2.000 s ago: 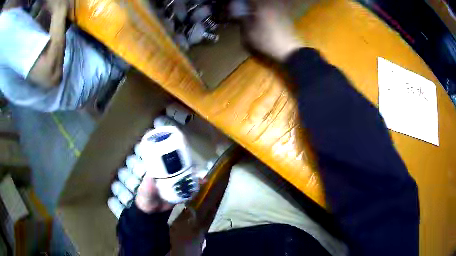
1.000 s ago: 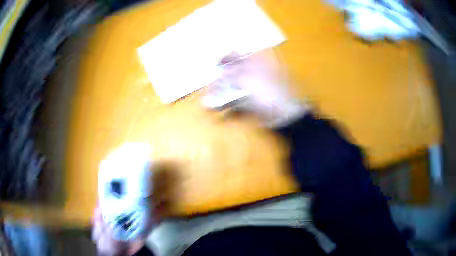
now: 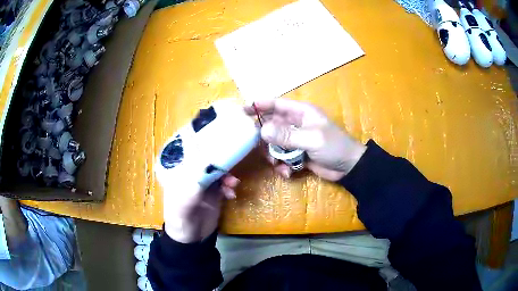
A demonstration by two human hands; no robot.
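Note:
My left hand [image 3: 196,207] holds a white camera body [image 3: 230,136] tilted above the table, its round black lens face toward the lower left and its other end toward my right hand. My right hand [image 3: 312,136] holds a white lamp base [image 3: 288,154] with a threaded metal end, low in the fingers. A thin red wire [image 3: 258,115] shows between my right fingertips and the end of the body. The wire's ends are hidden by the fingers.
An open carton of heaped lamp bases [image 3: 96,113] stands at the left. A paper sheet [image 3: 289,48] lies behind my hands. Several finished cameras [image 3: 453,42] lie at the far right. Below the table edge at the left are white bodies [image 3: 142,258] and another person's sleeve [image 3: 42,250].
My right hand has come from the lamp-base carton to the middle of the table, now with a lamp base. My left hand has raised the camera body over the table beside it. The view has turned.

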